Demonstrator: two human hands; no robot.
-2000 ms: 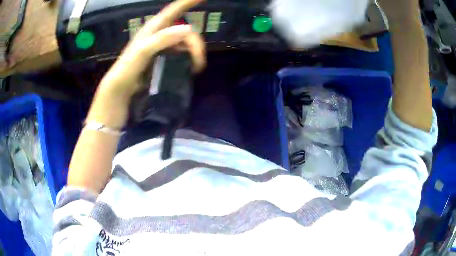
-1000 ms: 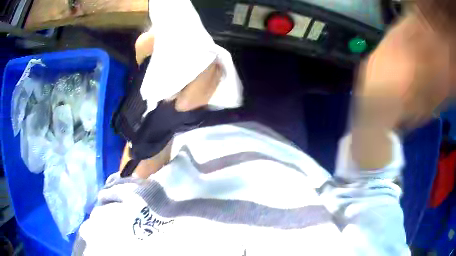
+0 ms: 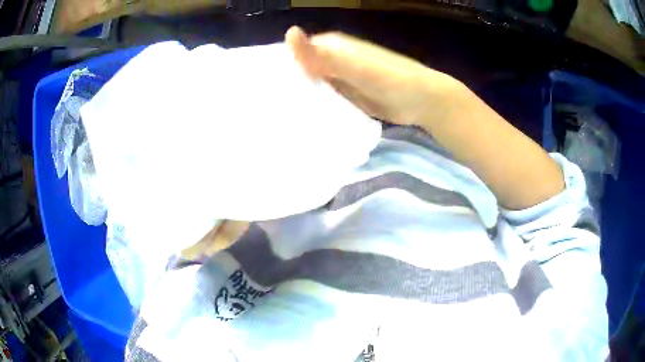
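Observation:
A plain white sheet or cloth point(image 3: 226, 134) is spread wide in front of my chest, overexposed, and hangs over part of the left blue bin. My right hand point(image 3: 361, 74) is at its upper right edge, with the fingertips on the sheet and part of the hand behind it. My left hand point(image 3: 216, 242) is mostly hidden under the sheet; only a strip of skin shows at its lower edge. The black device is not visible.
The left blue bin point(image 3: 53, 233) holds translucent bags point(image 3: 83, 180). The right blue bin point(image 3: 605, 95) also holds bags point(image 3: 588, 141). A green button point(image 3: 540, 4) of the machine shows at the top right edge.
My right hand has come in from the right to the white sheet. The sheet is now spread wide, hiding the black device and most of my left hand. The view has turned left and down.

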